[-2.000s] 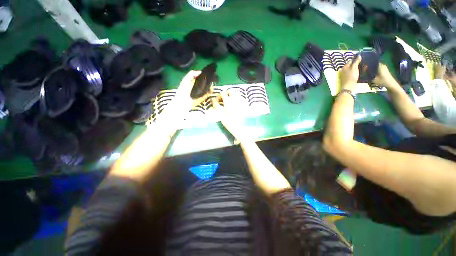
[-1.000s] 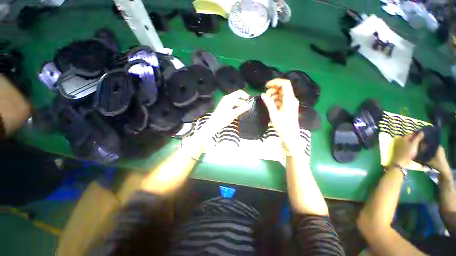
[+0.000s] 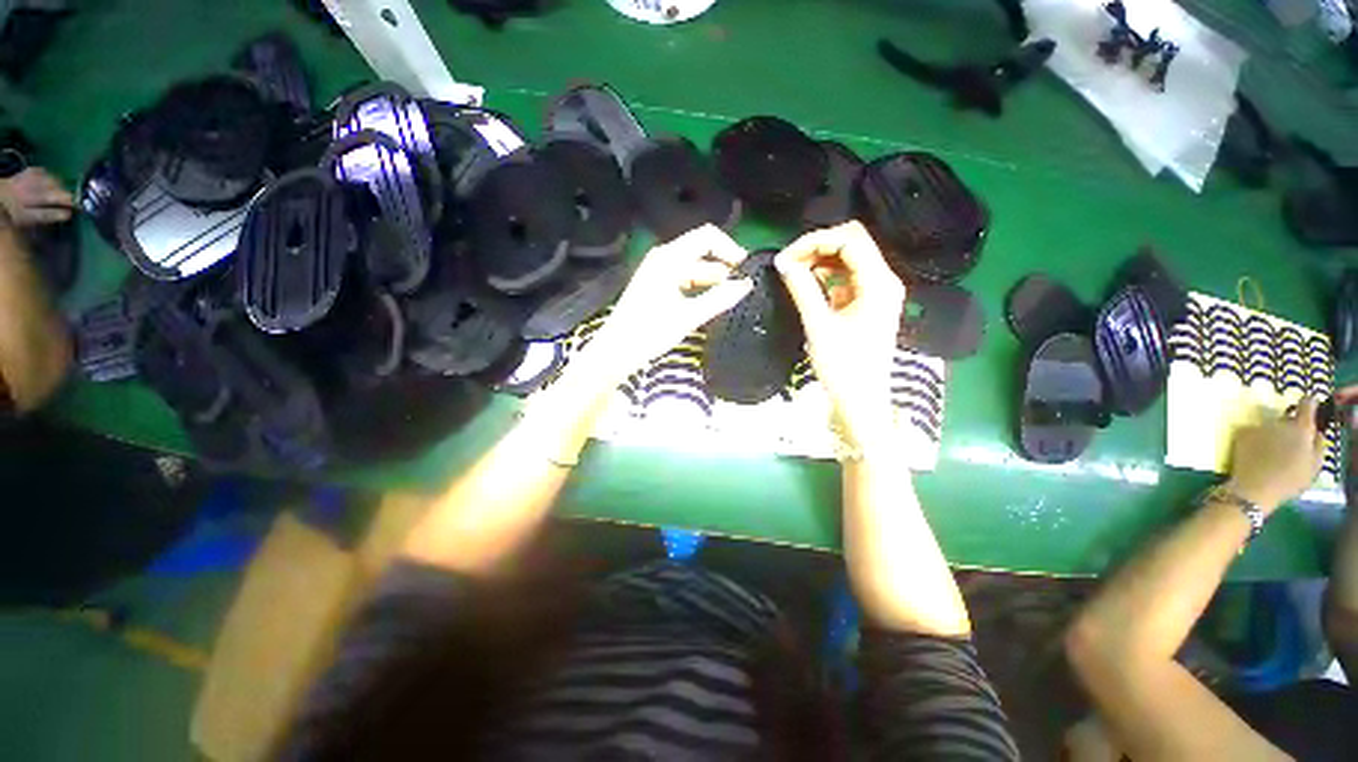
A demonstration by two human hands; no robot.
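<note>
A black oval fan base [image 3: 749, 346] is held tilted over the pad sheet [image 3: 685, 427], a white sheet with dark arcs and a blank pale middle. My left hand [image 3: 678, 292] grips the upper left edge of the base with its fingertips. My right hand [image 3: 852, 298] has its thumb and finger at the upper right edge, close to the left fingertips. Whether a thin pad is between the fingers is too small to tell.
A large pile of black bases [image 3: 298, 253] is at left; more lie behind my hands. A small group [image 3: 1060, 395] is at right, beside a neighbour's pad sheet [image 3: 1206, 390] and hands [image 3: 1278, 454]. Another person's hand [image 3: 33, 197] is at far left. An open carton [image 3: 283, 640] is below.
Over two seconds, the base has moved from my left hand at the sheet's left to its middle, and my right hand has risen from the sheet to its top edge. The camera view has shifted.
</note>
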